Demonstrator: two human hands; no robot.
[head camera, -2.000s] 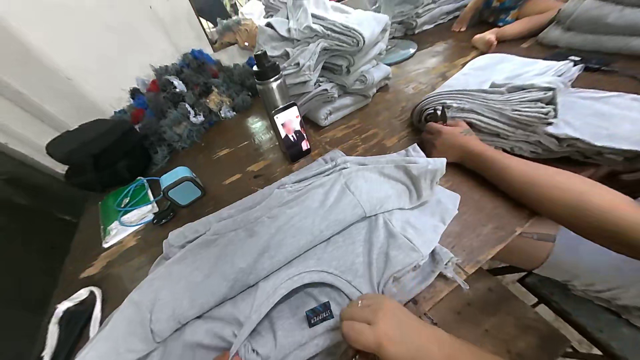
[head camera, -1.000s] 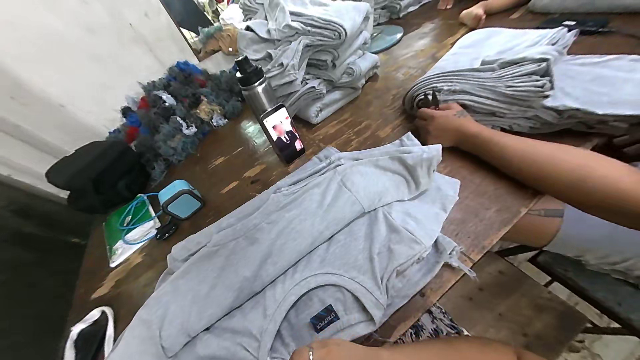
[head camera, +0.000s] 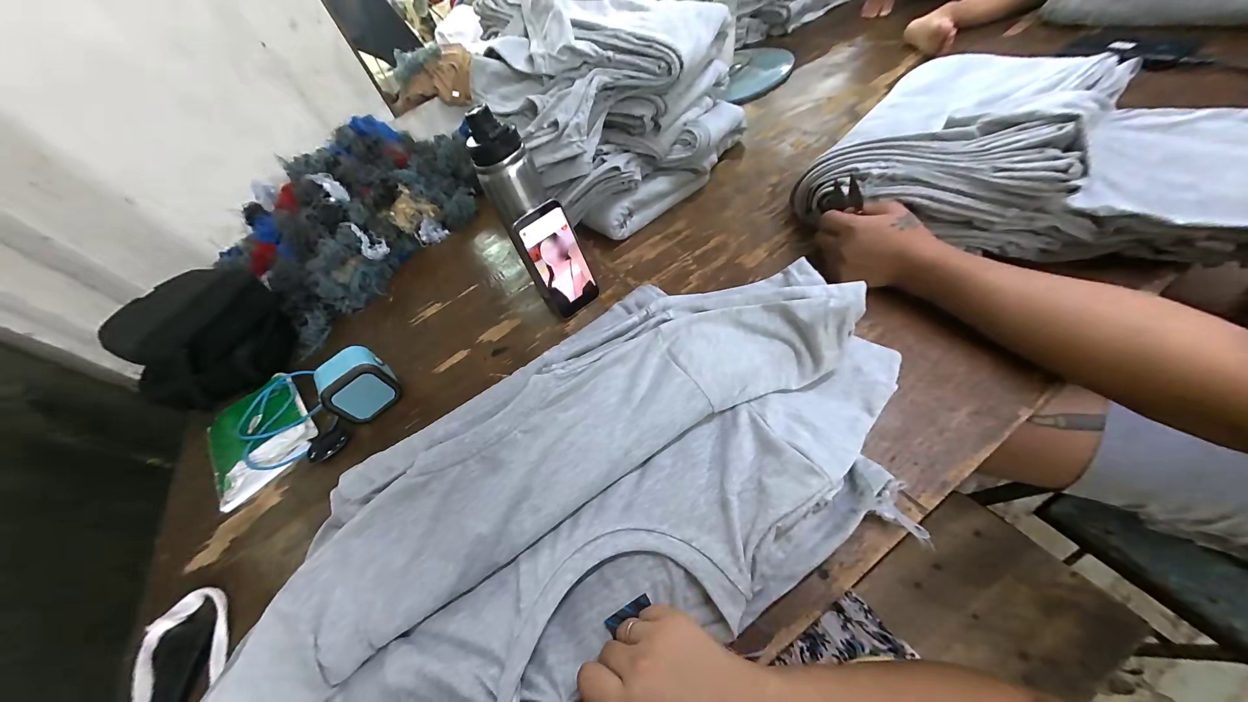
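Observation:
A grey T-shirt (head camera: 604, 468) lies spread over other grey shirts on the wooden table, its neck opening towards me. Inside the neck a small dark label (head camera: 626, 614) is partly covered by my right hand (head camera: 673, 658). That hand wears a ring, and its curled fingers close on the label and the cloth around it; the thumb is hidden. My left hand is out of view. Frayed threads hang from the shirts at the table edge. To the right, a co-worker's hand (head camera: 868, 244) holds small dark snips (head camera: 840, 195) against a folded grey fabric stack (head camera: 975, 166).
A lit phone (head camera: 558, 258) leans on a metal bottle (head camera: 507, 171), before piled grey garments (head camera: 624, 88). At left are a blue speaker (head camera: 359, 383), green packet (head camera: 244, 429), black bag (head camera: 200, 336) and thread scraps (head camera: 361, 205). A co-worker's leg (head camera: 1043, 439) is beside the table's right edge.
My right hand has moved up onto the label, which showed uncovered one second ago. A bit of what seems my left hand, at the bottom edge two seconds ago, is gone from view.

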